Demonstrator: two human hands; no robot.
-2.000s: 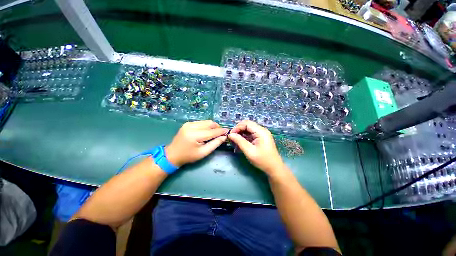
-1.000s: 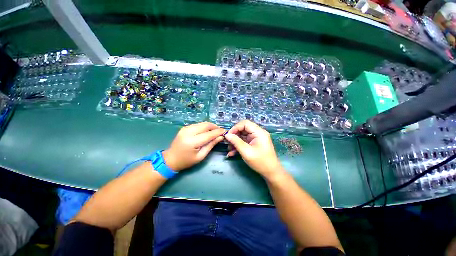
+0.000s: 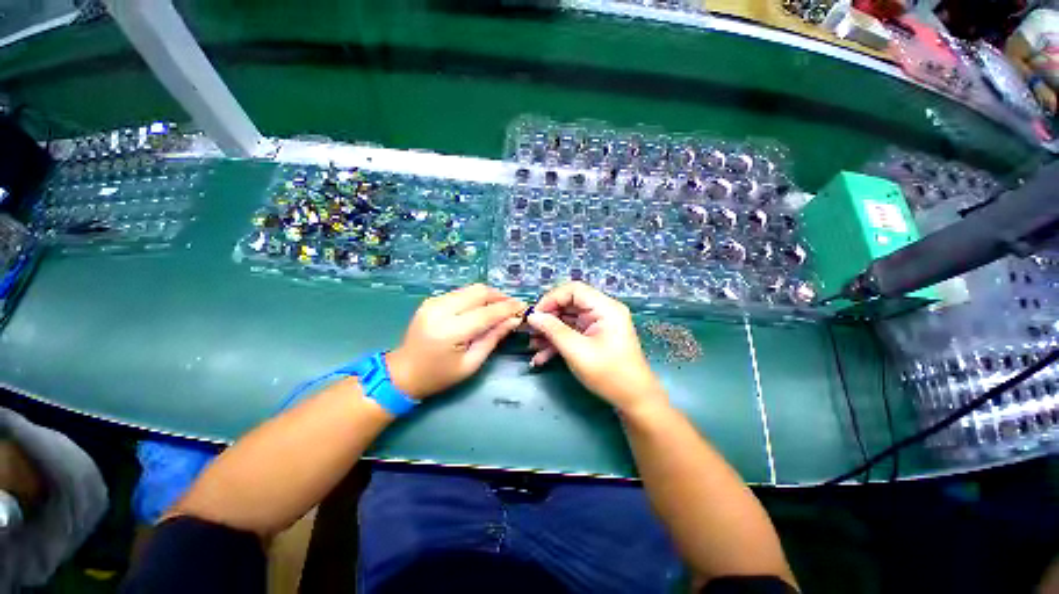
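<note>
My left hand (image 3: pixel 447 339), bare with a bright blue wrist strap (image 3: pixel 386 384), and my right hand (image 3: pixel 590 342) meet fingertip to fingertip over the bench. Between the fingertips they hold a tiny dark part (image 3: pixel 527 313); the fingers mostly hide it. A clear blister tray of round dark-silver units (image 3: pixel 650 223) lies beyond the right hand. A clear tray heaped with black, yellow and silver pieces (image 3: pixel 331 217) lies beyond the left hand. Small reddish-brown screws (image 3: pixel 674 343) are scattered right of the right hand.
A green box with a white label (image 3: pixel 862 238) stands right of the central tray. A thick grey screwdriver (image 3: pixel 964 250) reaches in from the right, with black cables below. Stacked blister trays (image 3: pixel 987 395) are at far right. A grey post (image 3: pixel 192 81) and another tray (image 3: pixel 116 197) are at left.
Both hands stay together at nearly the same place, with only slight finger movement. The view has shifted slightly. More of a person in grey shows at lower left.
</note>
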